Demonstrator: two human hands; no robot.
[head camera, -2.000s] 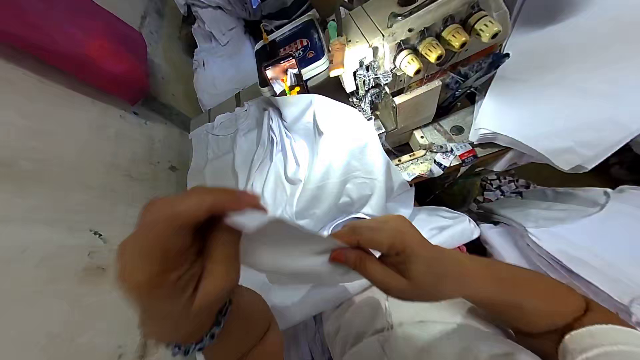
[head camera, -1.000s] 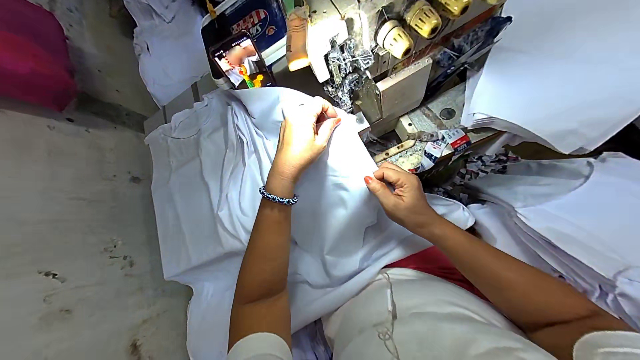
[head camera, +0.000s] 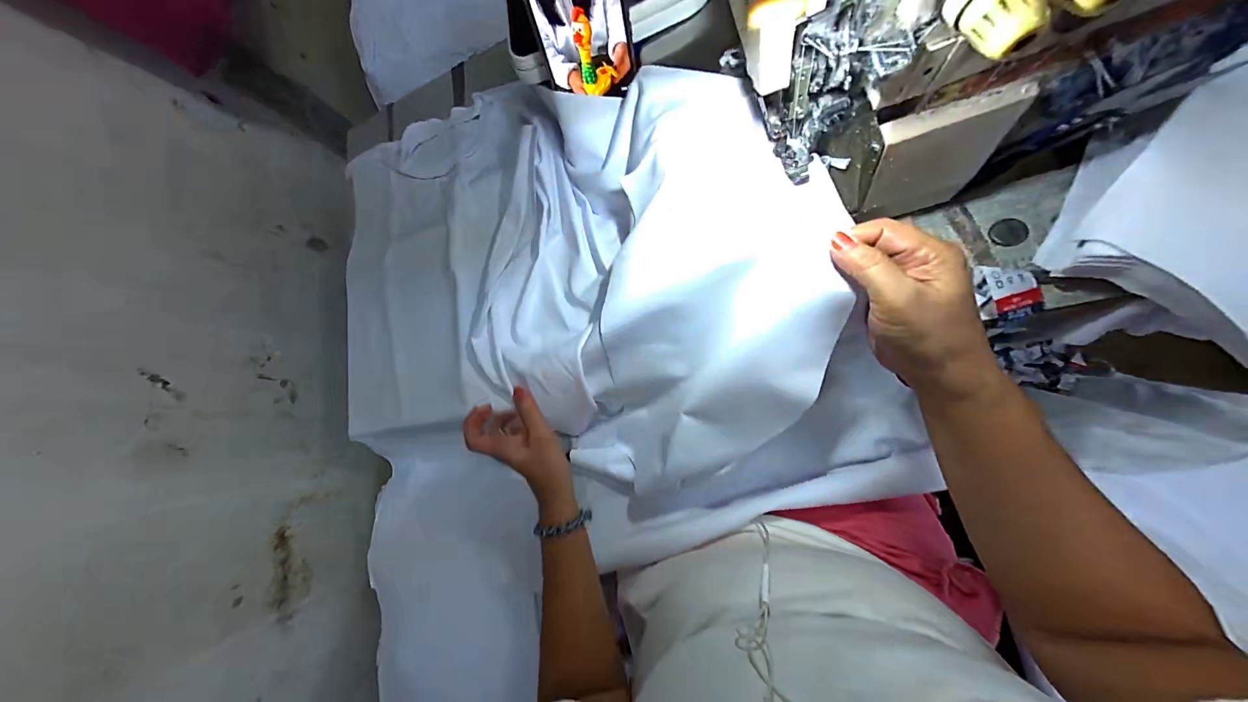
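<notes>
White fabric (head camera: 721, 283) lies in folds over the work surface and my lap, its upper corner beside the presser foot (head camera: 798, 161) of a sewing machine. My right hand (head camera: 907, 283) pinches the right edge of the top piece between thumb and fingers, just below the machine. My left hand (head camera: 517, 434), with a beaded bracelet (head camera: 564, 525) at the wrist, is at the lower left of the bunched folds. Its fingers are apart and curled, and nothing shows between them.
A phone (head camera: 582, 49) with a lit screen stands at the fabric's top edge. Thread cones or knobs (head camera: 999, 19) are at upper right. Stacked white cloth (head camera: 1160, 214) lies right of the machine. A stained wall (head camera: 175, 390) borders the left side.
My left hand has moved down and left, away from the upper part of the fabric where it was one second ago. My right hand still pinches the cloth. The view has moved closer.
</notes>
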